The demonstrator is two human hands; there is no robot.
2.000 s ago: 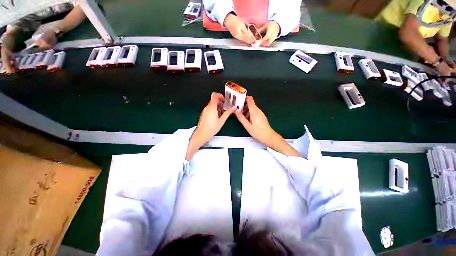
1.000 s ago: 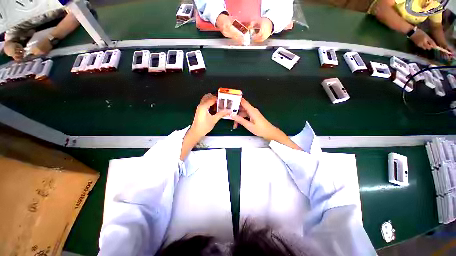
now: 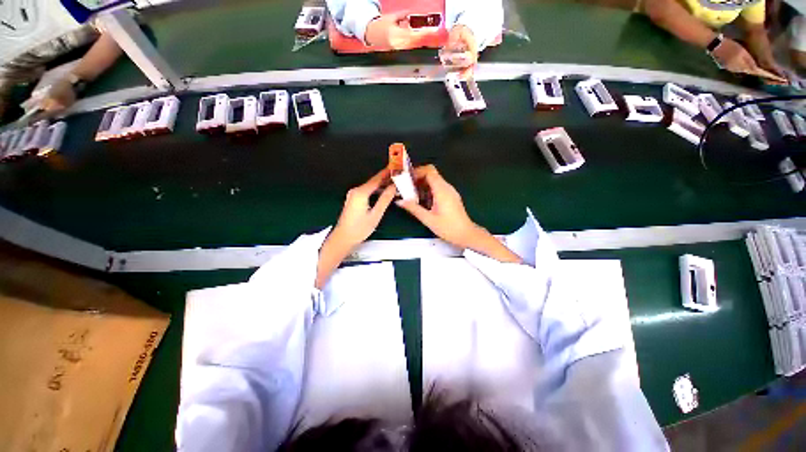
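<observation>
A device unit (image 3: 402,175) with a white case and an orange end is held over the dark green belt (image 3: 292,190), its orange end pointing away from me. It is turned nearly edge-on, so its window face hardly shows. My left hand (image 3: 361,216) grips its left side. My right hand (image 3: 444,210) grips its right side, with the fingers partly hidden behind the unit.
Units (image 3: 271,108) stand in rows on the belt, others (image 3: 558,150) at the right. White sheets (image 3: 353,335) lie before me, a carton (image 3: 79,362) at left. A single cover (image 3: 698,282) and stacked covers (image 3: 782,300) are at right. An opposite worker's hand (image 3: 458,48) reaches the belt's far rail.
The held unit has turned from showing its window face to nearly edge-on. The belt units have shifted left. The opposite worker's hands have moved apart, one towards a unit on the belt.
</observation>
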